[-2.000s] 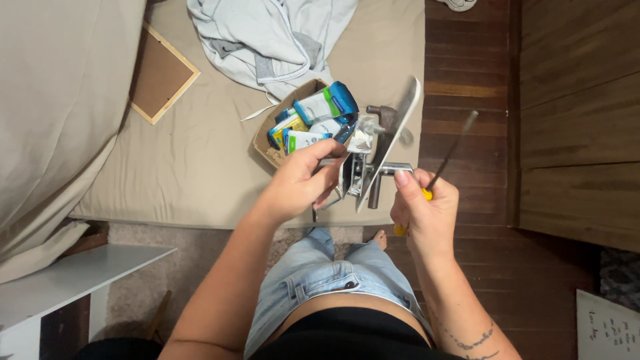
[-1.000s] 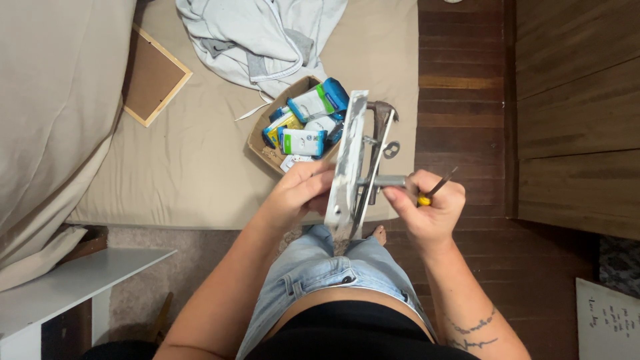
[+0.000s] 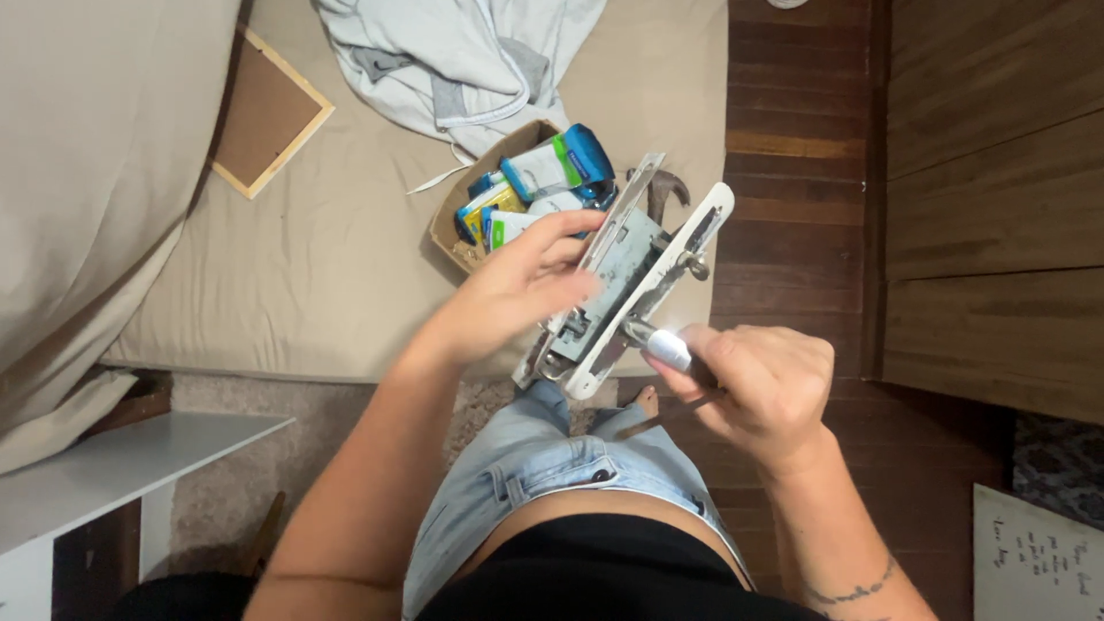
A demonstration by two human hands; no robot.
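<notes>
A mortise door lock (image 3: 608, 289) with its metal lock case sits between long plates, tilted in front of me. My left hand (image 3: 539, 280) is at its left plate, with thumb and fingers around that edge; the thumb is blurred. On the near right side is a white-edged escutcheon plate (image 3: 595, 366) with a small thumb-turn (image 3: 694, 265) and a metal door handle (image 3: 662, 345). My right hand (image 3: 750, 379) grips the handle's outer end and also holds a screwdriver, its dark shaft (image 3: 668, 414) pointing down and left; its handle is hidden in the palm.
Behind the lock, a claw hammer (image 3: 666, 194) shows its head. A cardboard box (image 3: 444, 224) of blue, white and green packets stands on the beige-covered bed (image 3: 362, 302). Beyond lie a grey hooded garment (image 3: 448, 52) and a wooden frame (image 3: 319, 125). A grey shelf (image 3: 129, 466) is at lower left.
The lock has turned so that its case and the escutcheon's outer side show. The screwdriver shaft, which pointed up and right, now points down and left.
</notes>
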